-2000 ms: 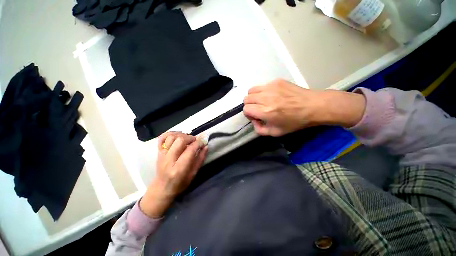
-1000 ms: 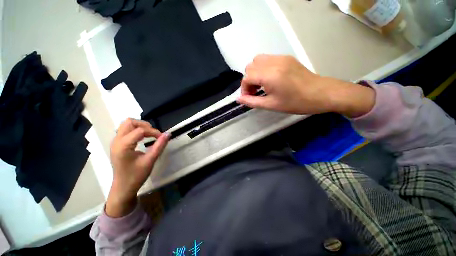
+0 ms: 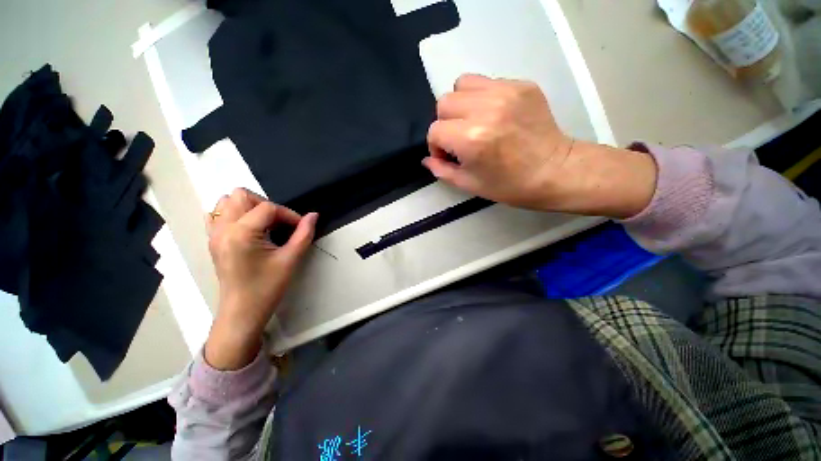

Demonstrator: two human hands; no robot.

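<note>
A black lining panel [image 3: 324, 99] lies on the white marked sheet, a tab sticking out at each side. Its near edge has a dark folded band. My left hand [image 3: 257, 248] pinches at the left end of this near edge, thumb against fingers. My right hand [image 3: 495, 140] pinches at the right end of it. A strip held between them cannot be told apart from the panel edge. One narrow black strip [image 3: 419, 228] lies nearer me, its right end under my right hand. A thin dark thread lies by my left thumb.
A rumpled pile of black panels [image 3: 76, 234] lies at the left. Pale tape [image 3: 171, 117] borders the white sheet. A container of amber liquid with a white label [image 3: 740, 36] sits in plastic at the far right. The table's front edge [image 3: 387, 311] runs before my apron.
Both hands have moved from the strips near the table edge up to the panel's near edge. A strip stretched between them a second ago is now at that edge. One strip remains lying in front.
</note>
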